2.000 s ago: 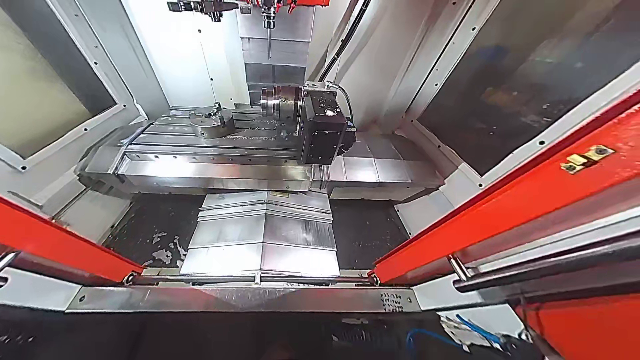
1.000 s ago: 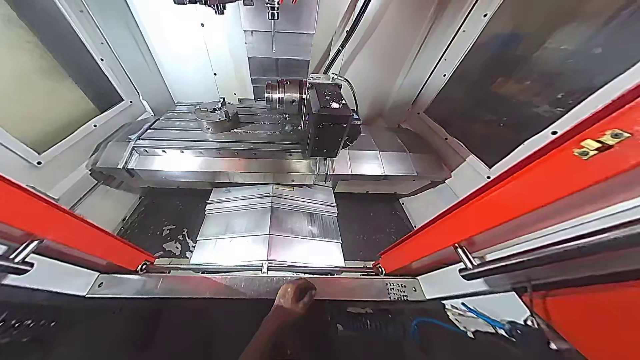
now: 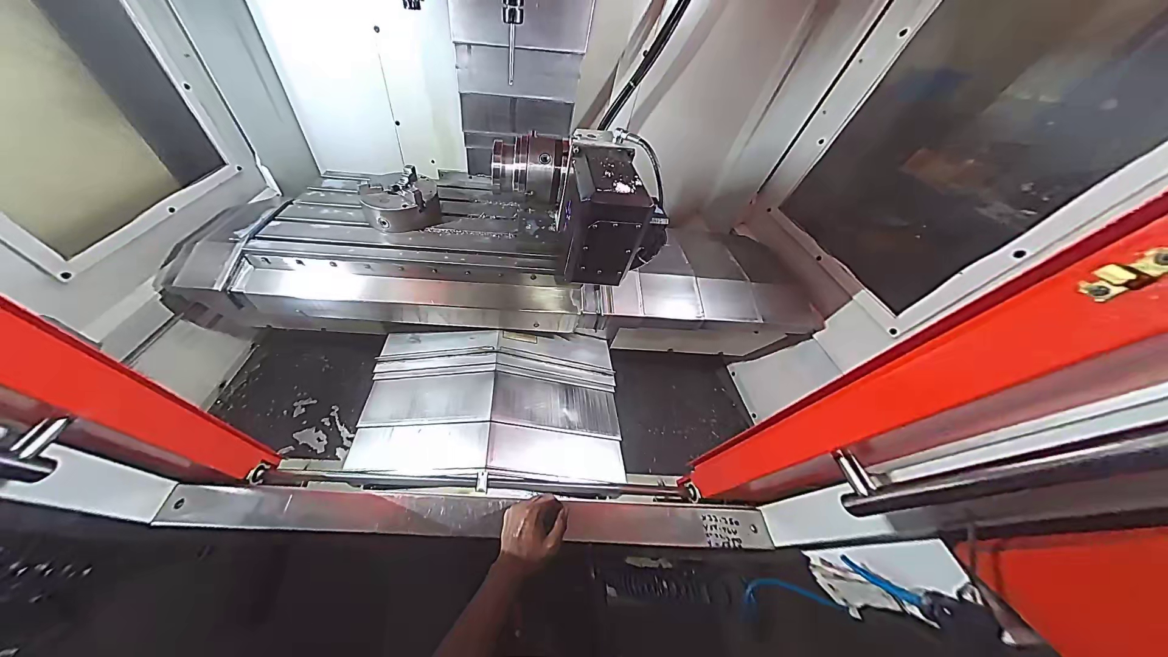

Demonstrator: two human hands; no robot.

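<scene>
My left hand (image 3: 532, 529) is on the metal front sill (image 3: 365, 513) of a machining centre, its fingers curled over the upper edge. A dark patch shows by the thumb; whether it is an object or shadow I cannot tell. The right hand is out of view. Beyond the sill, a round jawed chuck (image 3: 399, 205) sits on the slotted machine table (image 3: 411, 297). Right of it stands a dark rotary unit (image 3: 607, 214) with a metal chuck (image 3: 529, 162) facing left. Above hangs a thin tool (image 3: 512, 55) pointing down.
Stepped metal way covers (image 3: 493, 401) slope between the sill and the table. Red door frames (image 3: 912, 365) with metal bar handles (image 3: 1004, 470) flank the opening. Blue tubing (image 3: 881, 579) and a pale cloth-like piece (image 3: 853, 584) lie at the lower right. A black cable (image 3: 648, 64) rises behind the rotary unit.
My left hand was absent two seconds ago; it came in from below and was at the sill one second ago, where it still is. The table and chucks look unchanged.
</scene>
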